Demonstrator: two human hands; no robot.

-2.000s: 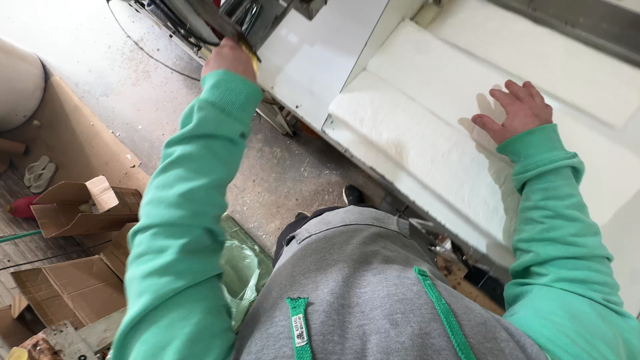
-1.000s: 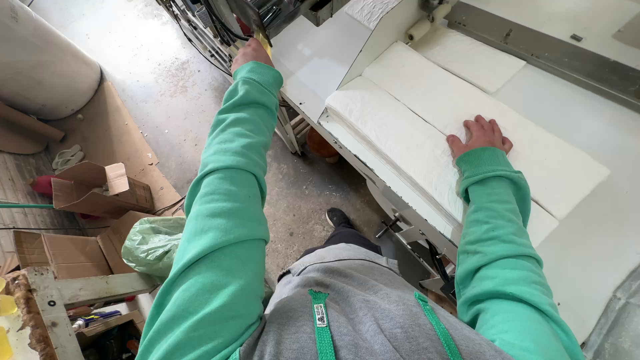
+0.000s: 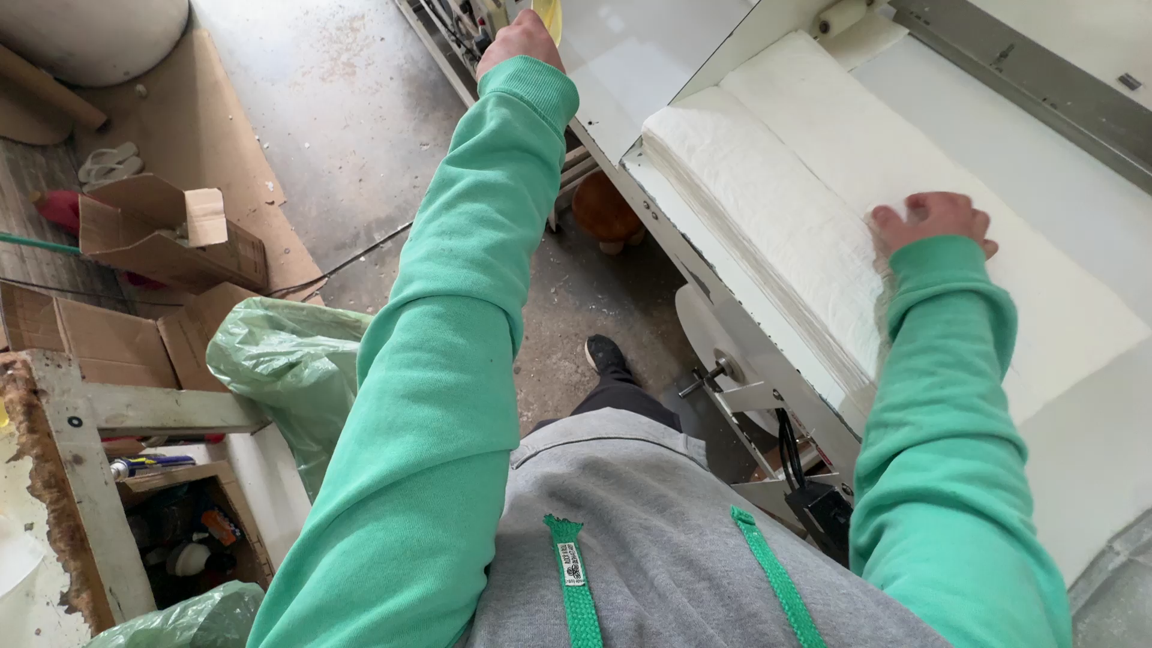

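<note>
At the top centre my left hand (image 3: pixel 522 43) is closed beside a yellow object (image 3: pixel 549 18), cut off by the frame's edge; whether it grips it cannot be told. My right hand (image 3: pixel 936 220) lies palm down, fingers curled, on white soft paper sheets on the machine's table. A thick stack of folded white paper (image 3: pixel 756 207) runs along the table's front edge, against an upright metal plate (image 3: pixel 711 63). Beside it, a further wide layer of white paper (image 3: pixel 846 126) stretches back under my right hand.
A metal rail (image 3: pixel 1017 81) crosses the white machine table. Below its edge are a disc (image 3: pixel 706 333) and black cables (image 3: pixel 792 450). At left stand cardboard boxes (image 3: pixel 162 234), a green plastic bag (image 3: pixel 288 360), a worn wooden frame (image 3: pixel 99 486) and a large roll (image 3: pixel 99 36).
The view has shifted. Against two seconds ago, my right hand has gone from spread fingers to curled ones on the paper. The white sheets beside the front stack lie differently.
</note>
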